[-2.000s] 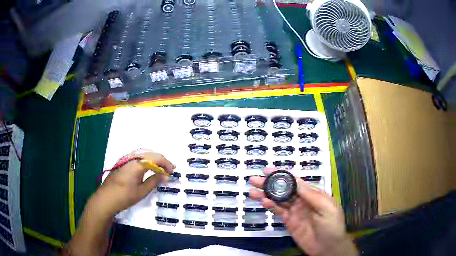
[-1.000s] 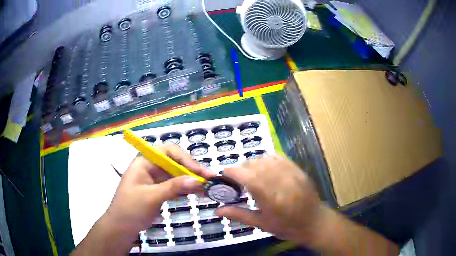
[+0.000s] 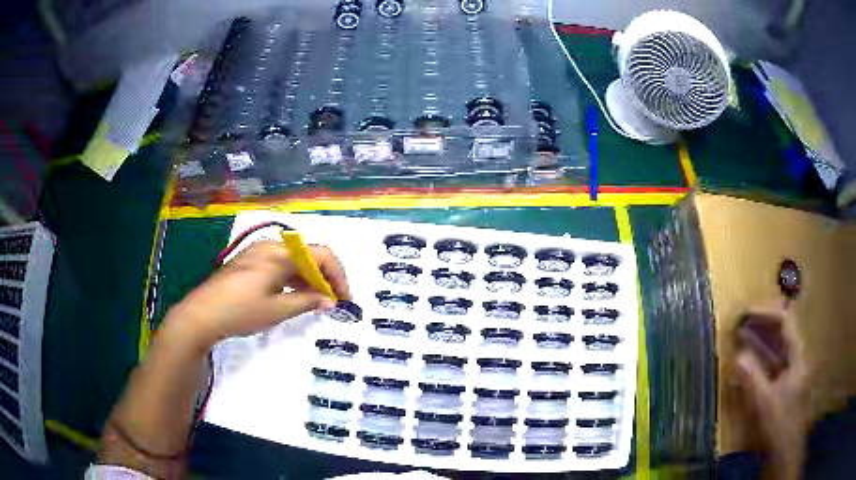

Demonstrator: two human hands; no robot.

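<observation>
The white tray (image 3: 272, 375) holds rows of black-rimmed speaker drivers on edge. My left hand (image 3: 267, 286) is over its left part, gripping the yellow probe (image 3: 308, 265). A speaker driver (image 3: 346, 310) is at the fingertips, at the upper end of the leftmost column; whether it is held or seated in the tray cannot be told. Red and black leads run past the wrist. My right hand (image 3: 774, 375) is blurred at the right, over the tan board (image 3: 751, 234), with a dark driver (image 3: 762, 339) between its fingers. Another driver (image 3: 790, 278) lies on the board just above.
A clear ribbed tray (image 3: 375, 84) with drivers and white labels is at the back. A blue pen (image 3: 593, 155) and a white fan (image 3: 676, 75) with its cord are back right. A clear tray stack (image 3: 678, 328) is under the board. A second tray (image 3: 38, 309) is far left.
The view has swung right and back. My right hand has left the driver held between both hands and moved right to the board. My left hand has moved with the probe over the tray's leftmost column.
</observation>
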